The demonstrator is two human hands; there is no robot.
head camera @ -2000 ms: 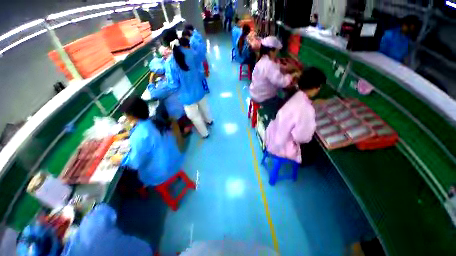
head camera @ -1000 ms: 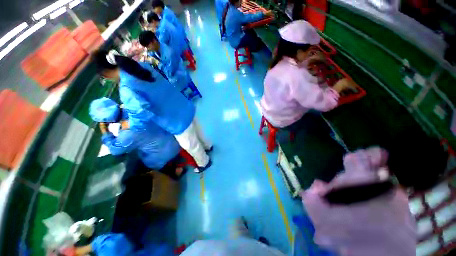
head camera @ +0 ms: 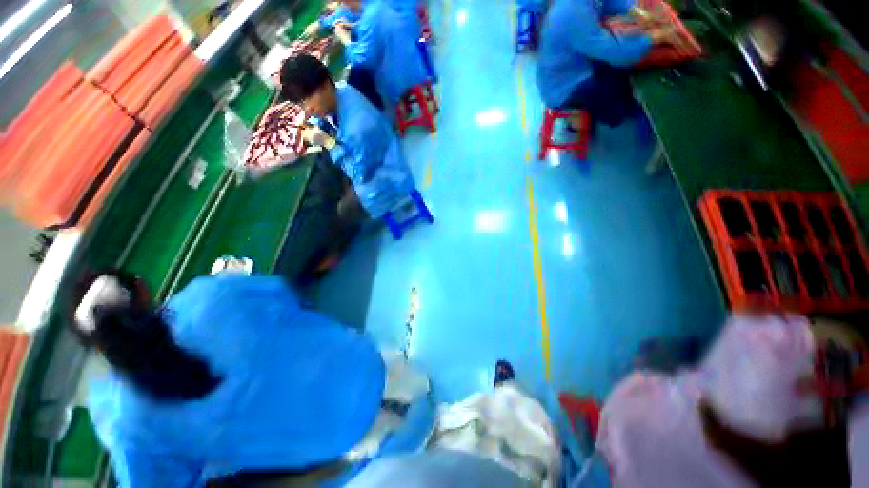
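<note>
Neither of my hands shows in the head view. Nearest in front of me is the blue floor (head camera: 467, 276) of an aisle with a yellow line (head camera: 538, 276). My own light trouser leg (head camera: 500, 429) and a dark shoe tip (head camera: 504, 370) show at the bottom. An orange-red tray (head camera: 791, 250) with dark pockets lies on the green bench (head camera: 729, 143) at the right. Nothing held can be seen.
A person in blue (head camera: 257, 372) is close at lower left, a person in pink (head camera: 686, 419) at lower right. Seated workers line both benches on red (head camera: 564, 133) and blue stools (head camera: 408, 214). Orange-red stacks (head camera: 67, 143) stand on the upper left shelf.
I have moved forward along the aisle. The standing person in blue is now close at lower left. The pink-capped worker is now at lower right, and the pocketed tray has come into view.
</note>
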